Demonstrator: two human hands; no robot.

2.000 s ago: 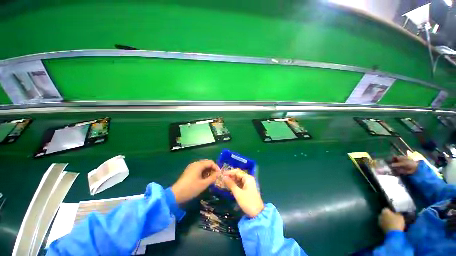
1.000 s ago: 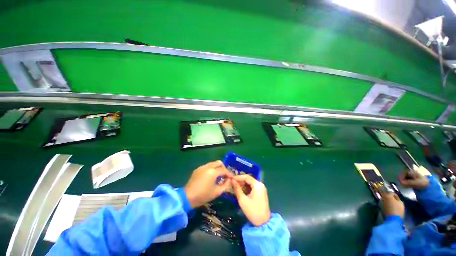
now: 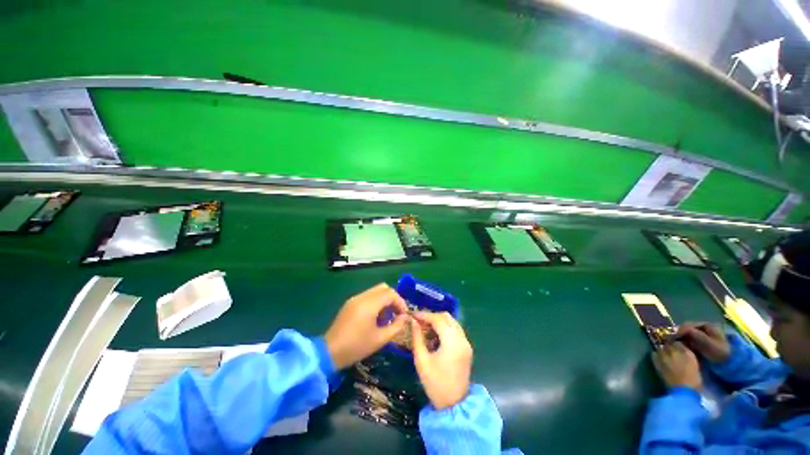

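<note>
My left hand [image 3: 366, 325] and my right hand [image 3: 441, 357] meet at the fingertips over a blue parts bin [image 3: 428, 291]. Both pinch a tiny part between thumb and finger; it is too small to make out. Small tan parts [image 3: 405, 334] show in the bin, partly hidden by my hands. A loose pile of small dark parts [image 3: 384, 396] with metallic glints lies just below the bin. A tape sheet [image 3: 169, 371] lies flat at the left, partly under my left sleeve.
Open tablets [image 3: 377, 242] stand in a row along the green divider. Long pale strips [image 3: 67, 360] and a folded white pad [image 3: 194, 304] lie at the left. At the right, another person's hands [image 3: 688, 354] work on a yellow-edged device [image 3: 651, 320].
My hands stay together over the bin, with the right hand's fingers shifted slightly. The view has turned a little to the right since the first frame. The neighbouring person's head has come into view.
</note>
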